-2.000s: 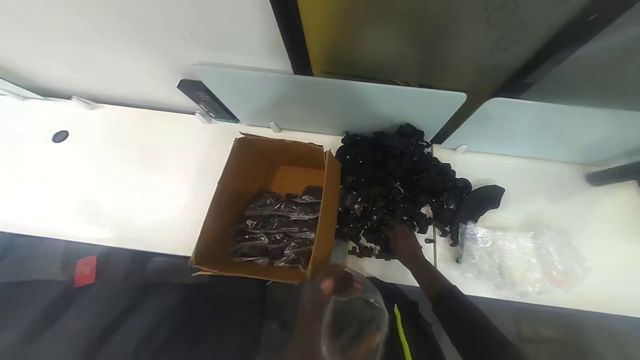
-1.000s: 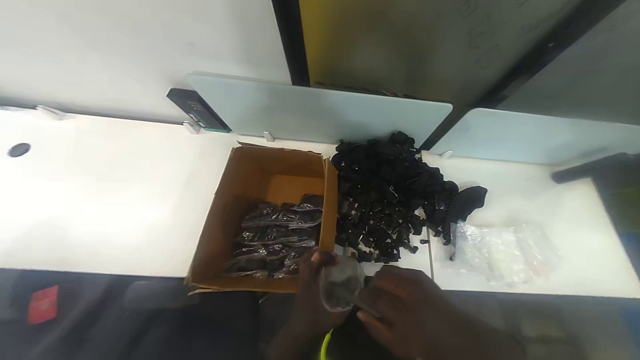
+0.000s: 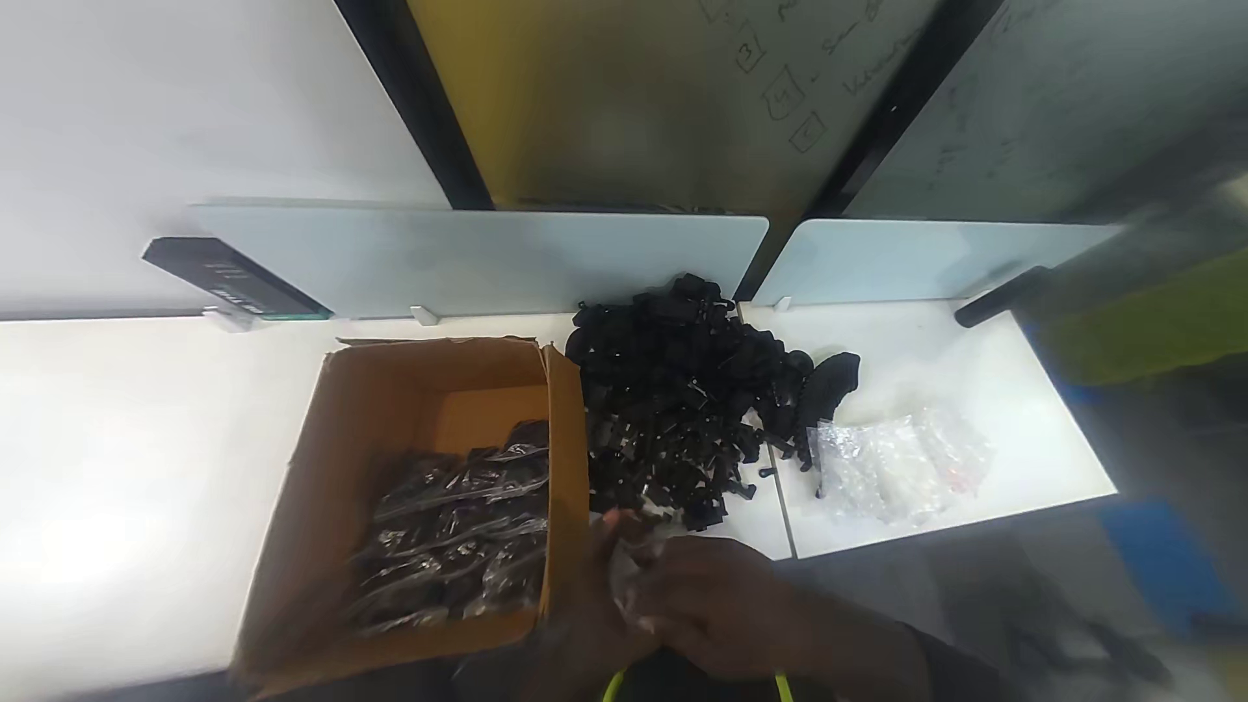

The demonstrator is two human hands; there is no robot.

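My left hand (image 3: 597, 609) and my right hand (image 3: 707, 595) come together at the desk's front edge, just right of the box, both gripping a clear plastic bag (image 3: 629, 575). What the bag holds is hidden by the fingers and blur. Beyond the hands, a heap of small black parts (image 3: 673, 390) lies on the white desk, against the box's right side. An open cardboard box (image 3: 567, 439) holds several clear bags of black parts (image 3: 468, 526). A pile of empty-looking clear plastic bags (image 3: 897, 463) rests to the right of the heap.
Low frosted partitions (image 3: 487, 258) line the desk's rear edge. A dark flat box bearing writing (image 3: 234, 278) leans there at the left, and a black cylindrical object (image 3: 1002, 295) is at the back right. A seam crosses the desk near the heap. A blurred yellow-green shape (image 3: 1160, 322) shows at far right.
Two seconds ago my right hand was at the black heap while my left held a clear bag. Both hands have since met on the bag. The view has shifted.
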